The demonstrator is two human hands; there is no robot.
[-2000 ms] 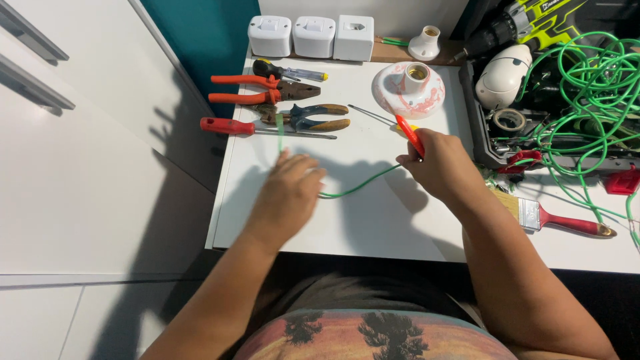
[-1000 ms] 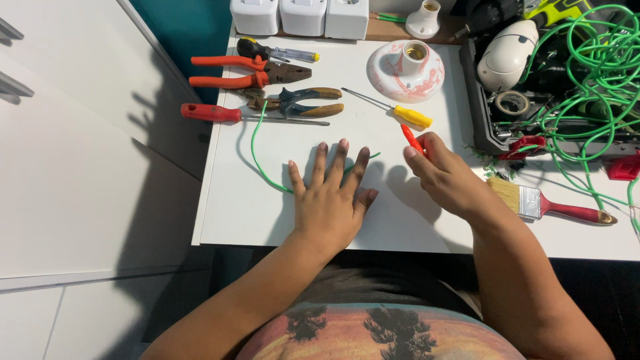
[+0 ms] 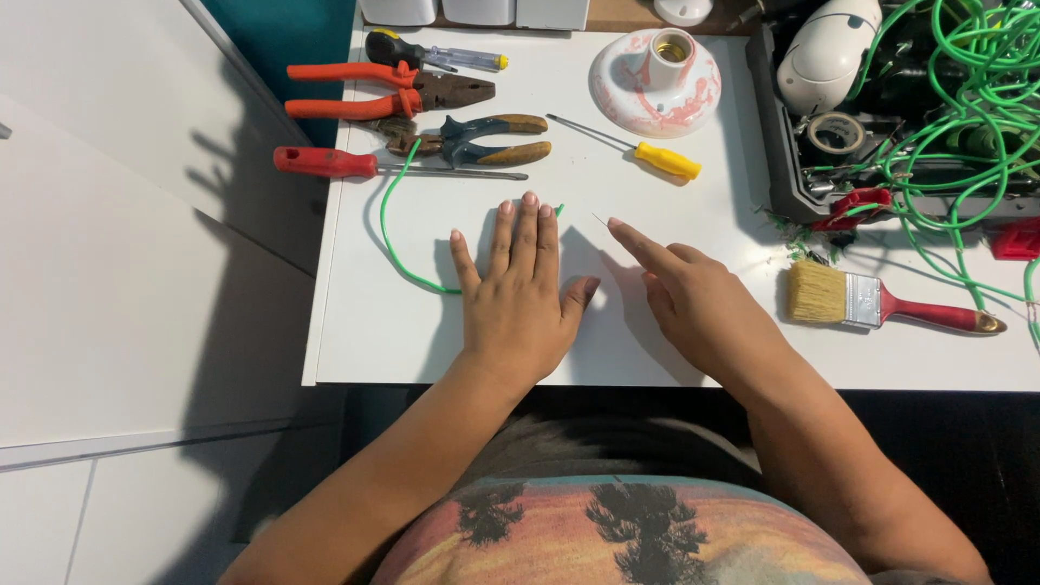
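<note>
My left hand (image 3: pixel 520 292) lies palm down with its fingers apart over a green wire (image 3: pixel 388 231). The wire curves left towards the diagonal cutting pliers (image 3: pixel 479 142), and its other end shows beside my fingers. To the right, my right hand (image 3: pixel 699 305) has its index finger extended and the others curled; a thin pale tip (image 3: pixel 600 219) shows by that fingertip, and whatever is under the hand is hidden. Beyond it lies a yellow-handled screwdriver (image 3: pixel 666 161). A white lamp holder (image 3: pixel 656 89) with pinkish smears stands behind.
Orange-handled combination pliers (image 3: pixel 353 106), a red-handled screwdriver (image 3: pixel 325 162) and a clear-handled tester screwdriver (image 3: pixel 467 59) lie at left. A black toolbox (image 3: pixel 772 130) holds coiled green wire (image 3: pixel 946 89) at right. Near its front lies a paintbrush (image 3: pixel 863 294). The tabletop's front edge is near my wrists.
Two seconds ago my left hand was raised; it has since come down flat on the wire. The red-orange tool seen in my right hand in both earlier frames no longer shows, and that index finger now extends.
</note>
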